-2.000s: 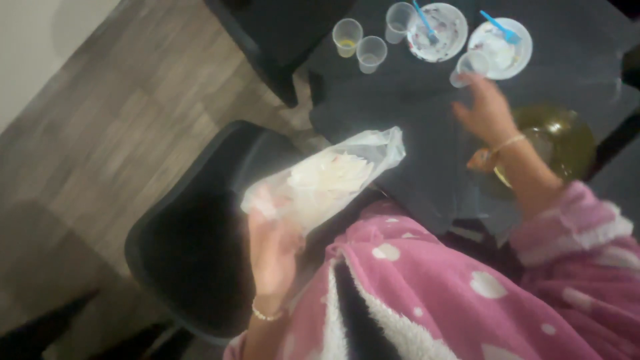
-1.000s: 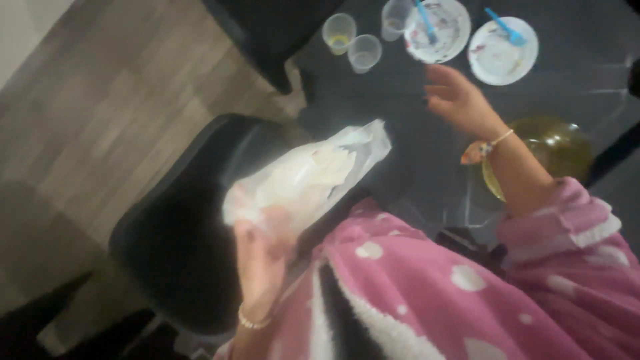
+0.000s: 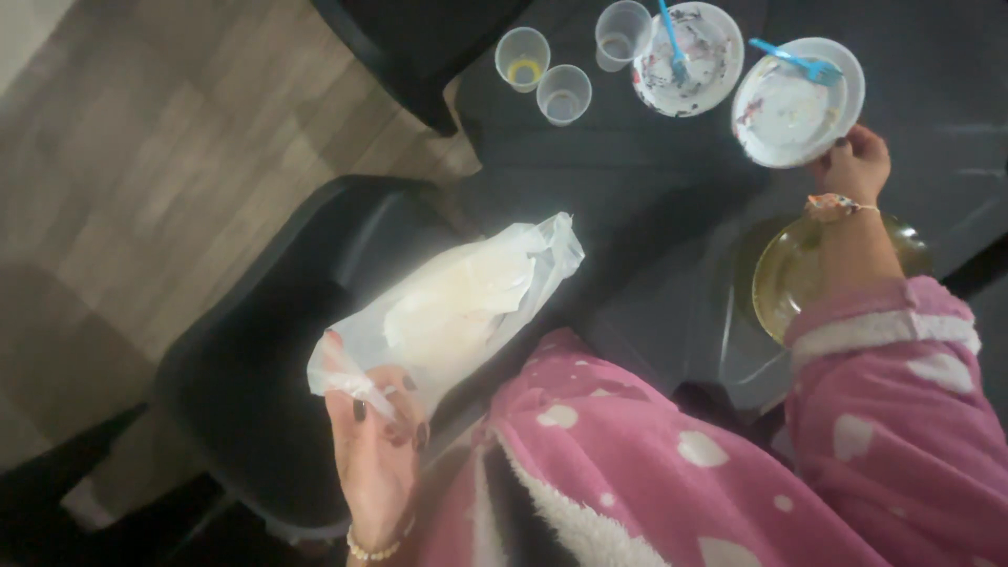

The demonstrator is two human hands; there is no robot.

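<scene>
My left hand [image 3: 378, 425] grips one end of a translucent plastic bag [image 3: 461, 303] with white contents, over a black chair. At the upper right, my right hand [image 3: 858, 161] holds the near edge of a smeared white plate [image 3: 787, 110], which is tilted and carries a blue plastic fork [image 3: 823, 72]. Left of it lies a second stained white plate [image 3: 701, 87] with another blue plastic fork [image 3: 677, 63]. Several clear plastic cups stand beyond: one with a little yellow liquid [image 3: 522, 71], one nearer [image 3: 564, 94] and one touching the second plate [image 3: 618, 35].
The dark table [image 3: 646, 173] reaches across the right side. An amber glass plate [image 3: 780, 276] sits under my right forearm. The black chair [image 3: 276, 339] is at the left, a second black chair [image 3: 417, 47] at the top, and wood-look floor [image 3: 181, 118] lies beyond them.
My right hand has moved from near the cups and plates to the right-hand plate and taken hold of its edge. The cup seen near that hand two seconds ago no longer shows there. My left hand still holds the bag.
</scene>
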